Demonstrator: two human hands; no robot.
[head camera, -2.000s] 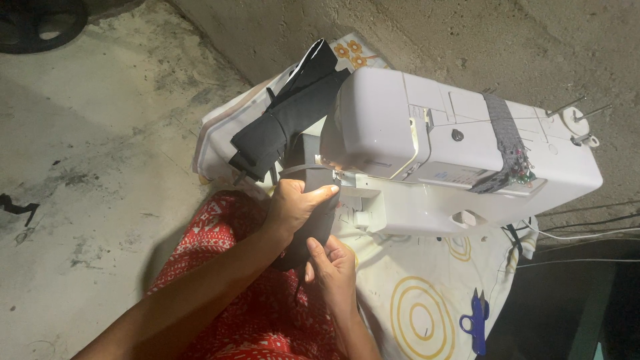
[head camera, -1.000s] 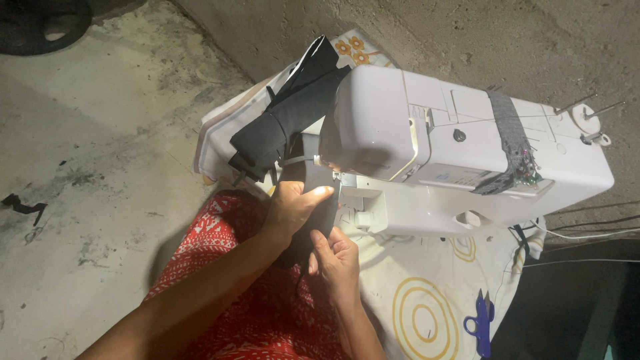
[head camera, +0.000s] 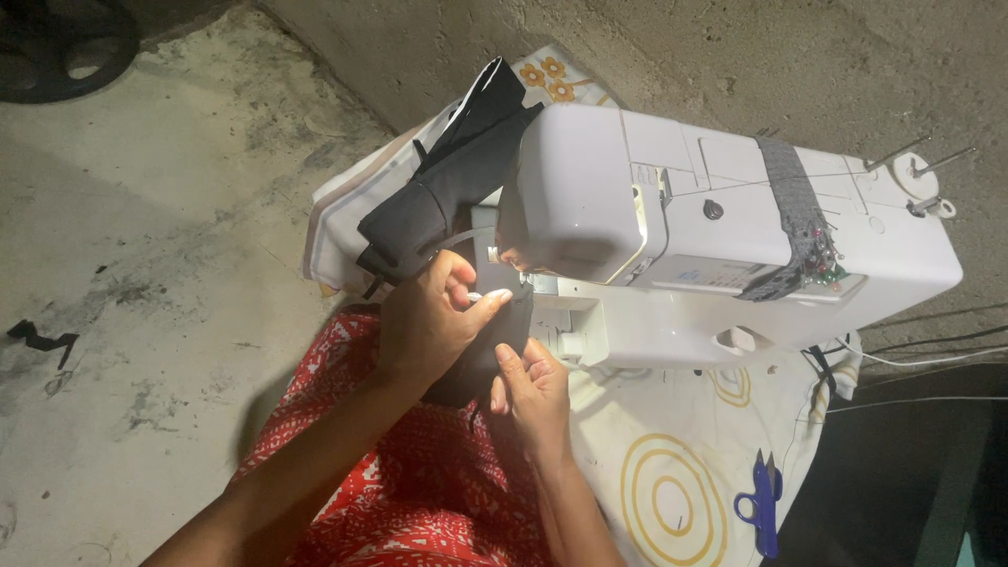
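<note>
A white sewing machine (head camera: 732, 236) lies across the view, its needle end lit near my hands. Black fabric (head camera: 512, 315) runs under the presser foot area toward my lap; the needle itself is hard to make out. My left hand (head camera: 437, 315) is over the fabric's left side, with a small whitish item (head camera: 474, 297) pinched between thumb and finger. Lower down, my right hand (head camera: 535, 386) holds the near right edge of the same fabric between thumb and fingers. More folded black fabric (head camera: 441, 197) is heaped behind and left of the machine head.
Blue-handled thread snips (head camera: 761, 504) lie on the patterned tablecloth (head camera: 677, 441) at the lower right. A dark band with pins (head camera: 795, 213) wraps the machine's arm. Cables (head camera: 921, 360) run off to the right. A rough concrete wall (head camera: 709, 63) stands behind.
My left hand has lifted somewhat from pressing flat on the fabric, and the whitish item now shows in its fingers. My right hand stays at the fabric's near edge.
</note>
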